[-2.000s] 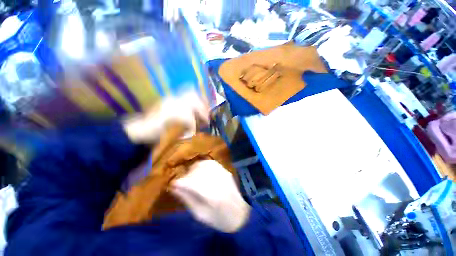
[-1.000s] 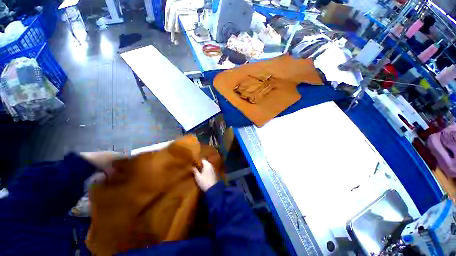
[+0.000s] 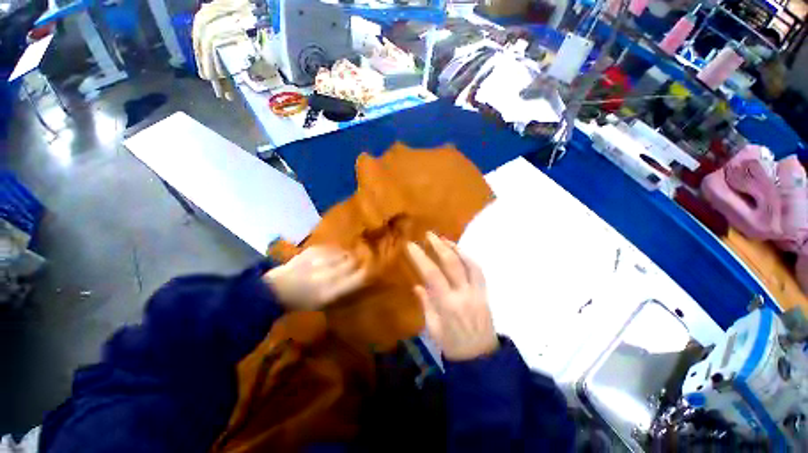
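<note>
A rust-brown cloth (image 3: 443, 181) lies crumpled over the near left end of the white table, and its lower part hangs down toward my lap. My left hand (image 3: 321, 276) is on the left side of the cloth, blurred; whether its fingers grip a fold cannot be told. My right hand (image 3: 454, 296) rests on the cloth's right side with its fingers spread. Small folded brown bits show between my hands.
White table (image 3: 540, 257) with a blue edge; sewing machine (image 3: 744, 367) at the lower right, a shiny metal plate (image 3: 640, 363) beside it. White side board (image 3: 221, 177) at left. Scissors (image 3: 288, 103) and white cloth (image 3: 523, 88) at the back. Pink cloth bundle (image 3: 753, 195) at far right.
The brown cloth has moved from over my lap up and right onto the table, with both hands. The flat brown panel seen there earlier is covered or merged with it. The view has shifted.
</note>
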